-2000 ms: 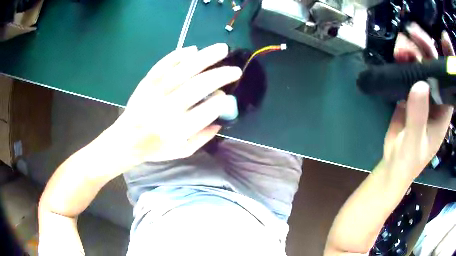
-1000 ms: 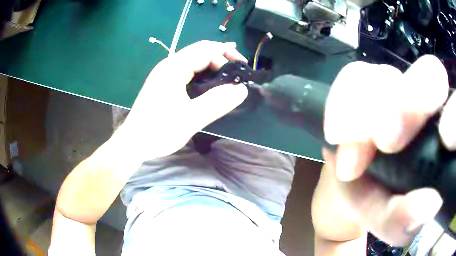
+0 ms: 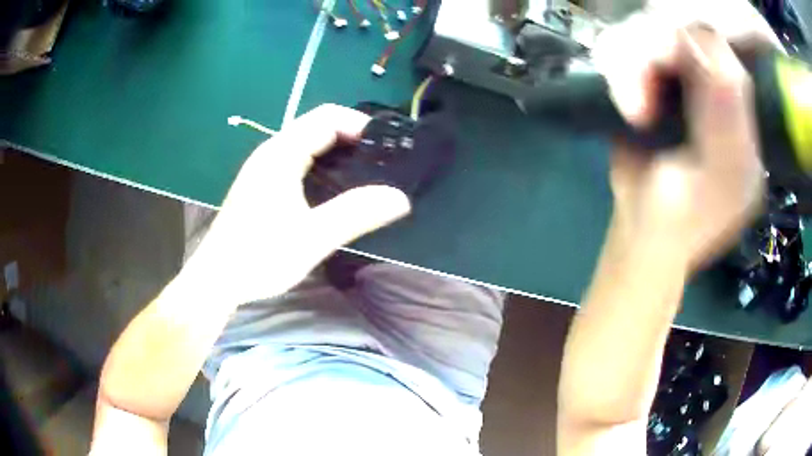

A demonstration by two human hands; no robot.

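My left hand point(image 3: 285, 200) holds a black plastic housing point(image 3: 401, 156) just over the front part of the green bench. Small bright spots show on the housing. A yellow wire lead point(image 3: 420, 98) rises from its far side, and a thin lead with a white plug point(image 3: 237, 120) lies left of my hand. My right hand point(image 3: 681, 134) grips the black electric screwdriver point(image 3: 583, 102), blurred, with a yellow label at its rear. The screwdriver's tip is at the front of the grey metal screw feeder point(image 3: 472, 49); whether they touch cannot be told.
Several coloured leads with white plugs point(image 3: 392, 34) lie left of the feeder. Black parts with wires point(image 3: 775, 258) lie at the right bench edge, and more black parts point(image 3: 690, 392) are below it. A brown carton point(image 3: 27, 40) stands at the far left. A white line crosses the bench.
The screwdriver has gone from the feeder's right side to the housing, then up to the feeder in my right hand. My left hand has turned the housing and shifted slightly left.
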